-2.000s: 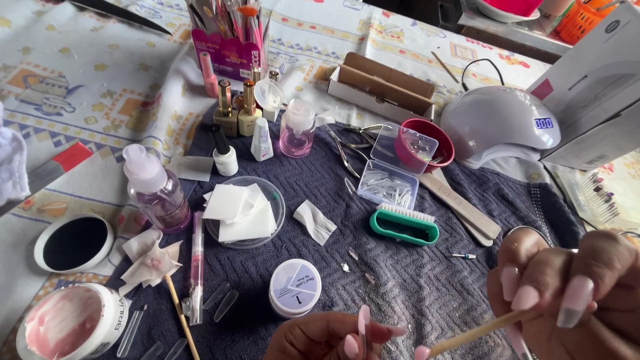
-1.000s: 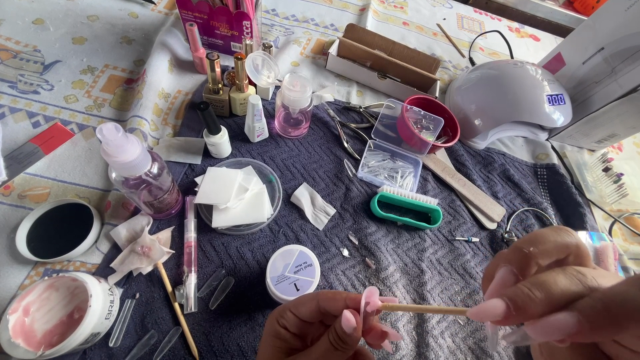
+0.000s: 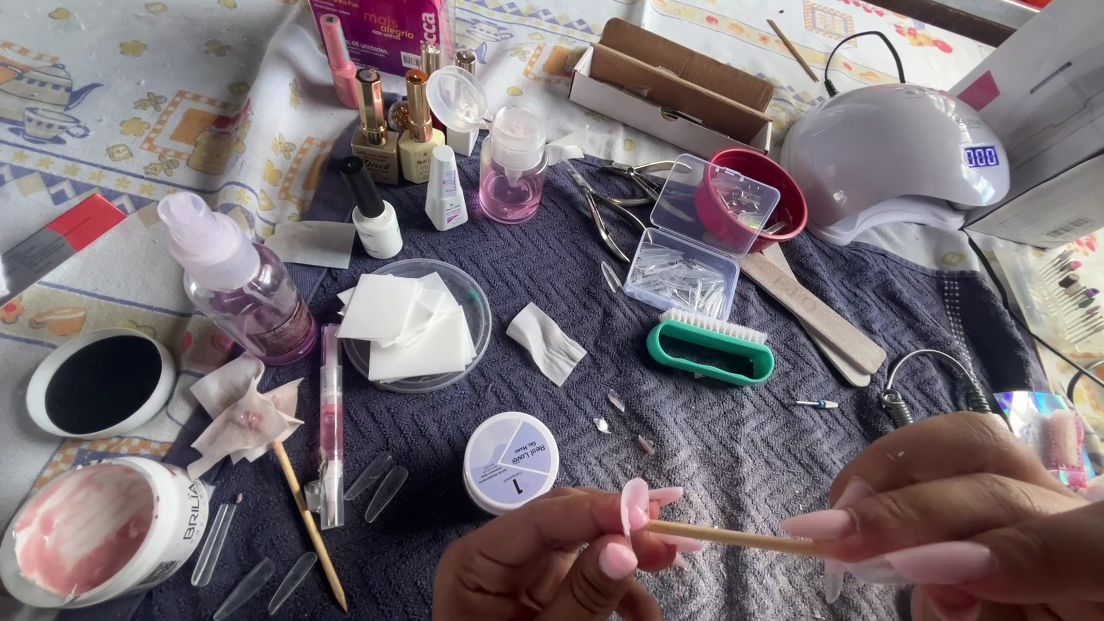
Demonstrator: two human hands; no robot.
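My left hand (image 3: 552,552) is at the bottom centre, its fingertips bent together, with a pink artificial nail (image 3: 636,509) upright at them; whether the nail is worn or pinched I cannot tell. My right hand (image 3: 957,517), at the lower right, grips a thin wooden stick (image 3: 733,536) between thumb and fingers. The stick's far end touches or nearly touches the pink nail. A white lidded jar (image 3: 511,463) stands just above my left hand. On the dark towel (image 3: 552,250) lie small clear fragments (image 3: 601,424) and a green nail brush (image 3: 711,349).
At the left are an open jar of pink gel (image 3: 86,530), a pump bottle (image 3: 246,289) and loose clear nail tips (image 3: 385,493). Wipes lie in a round dish (image 3: 479,332). Further back are polish bottles (image 3: 377,211), nippers (image 3: 604,220), a box of tips (image 3: 681,276) and a nail lamp (image 3: 888,159).
Since two seconds ago, my hands have come closer together, and the stick's end has moved from apart to at the pink nail. My left hand has turned.
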